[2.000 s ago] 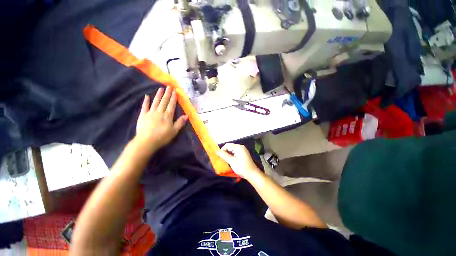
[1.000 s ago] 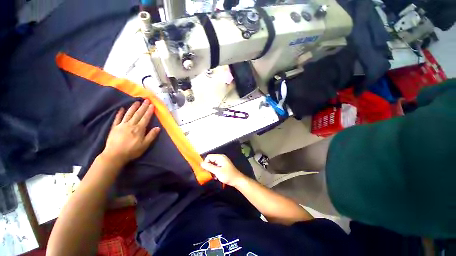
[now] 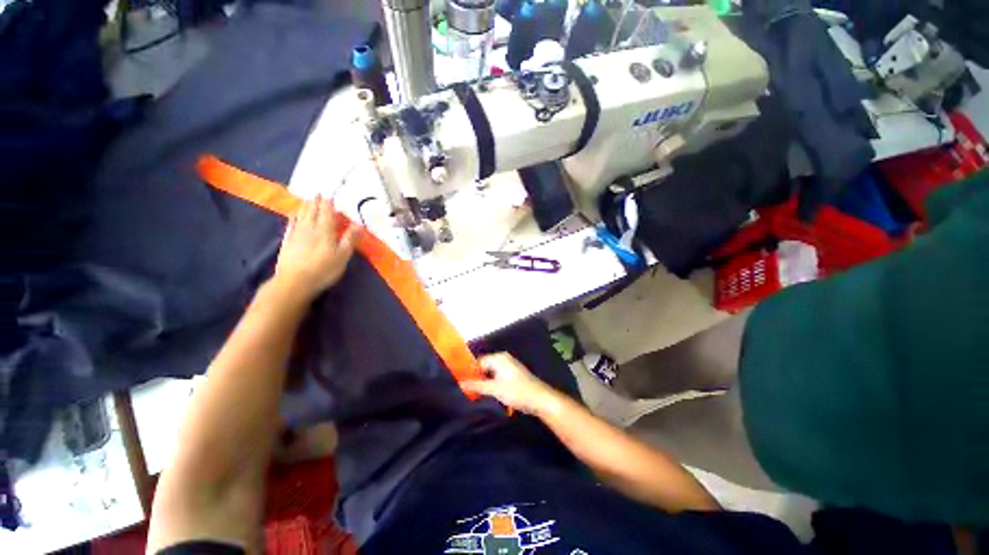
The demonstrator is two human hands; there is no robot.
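Note:
The orange strip (image 3: 418,301) runs diagonally along the edge of the dark garment panel (image 3: 163,217), from upper left down towards my body. My left hand (image 3: 315,252) lies over the strip and cloth, left of the needle area, its fingertips on the orange; whether it pinches them is unclear. My right hand (image 3: 508,384) pinches the strip's lower end at the table's near edge. The sewing machine (image 3: 531,125) stands behind, its presser foot area (image 3: 418,233) just right of the strip. Thread snips (image 3: 525,261) lie on the bed.
A blue tool (image 3: 618,246) lies right of the snips. Metal cylinders (image 3: 408,49) and thread cones stand behind the machine. Red crates (image 3: 748,280) with cloth are at the right. A person's green sleeve or garment (image 3: 868,358) fills the right side, close to my right arm.
My left hand has moved from the dark cloth up onto the orange strip, its fingers now over it. My right hand still holds the lower end. The camera view has shifted.

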